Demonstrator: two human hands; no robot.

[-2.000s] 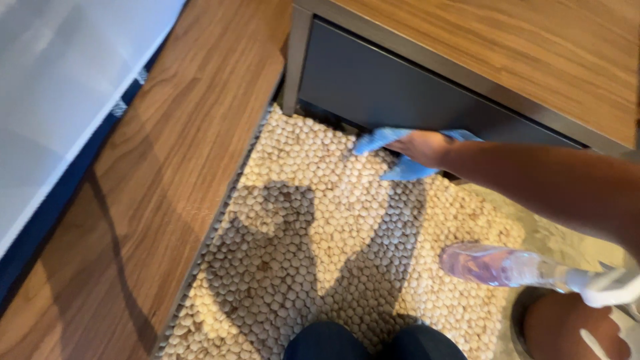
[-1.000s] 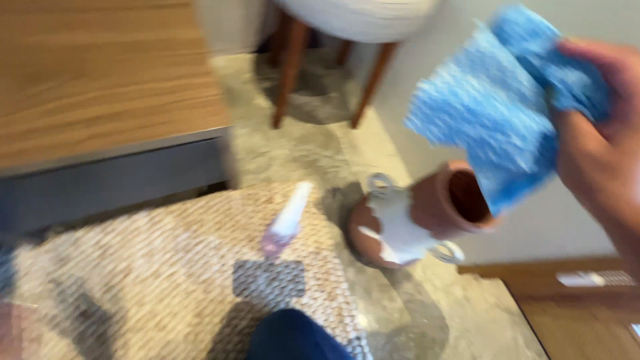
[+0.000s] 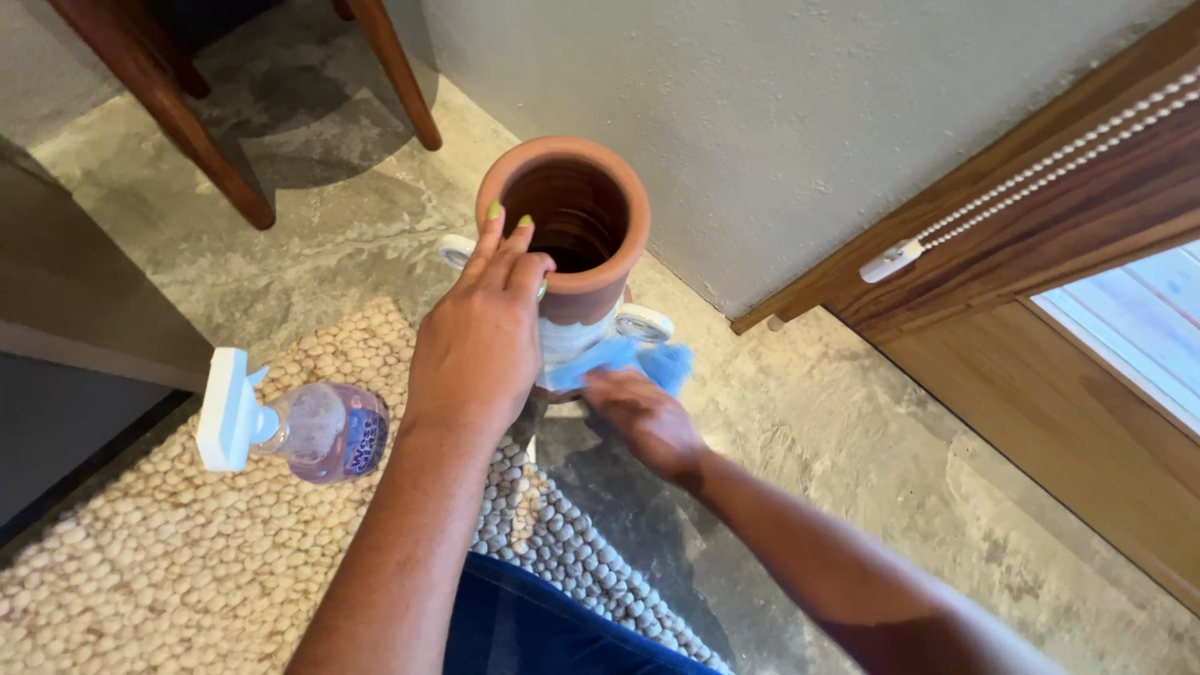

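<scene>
A terracotta vase with white paint on its lower body and small ring handles stands on the concrete floor. My left hand grips its rim, with fingertips over the inner edge. Lower down, my right hand, slightly blurred, presses a blue cloth against the white part of the vase. The vase's base is mostly hidden by my hands. To the left, a spray bottle of pinkish liquid with a white trigger head stands on the woven rug.
The nubby beige rug spreads across the lower left, beside a dark cabinet. Wooden furniture legs stand at the upper left. A grey wall rises behind the vase. At right are a wooden door frame and a beaded blind chain.
My right hand and the blue cloth have gone from the cabinet's lower edge, through the air, to the vase. My left hand now holds the vase's rim. The view has swung right.
</scene>
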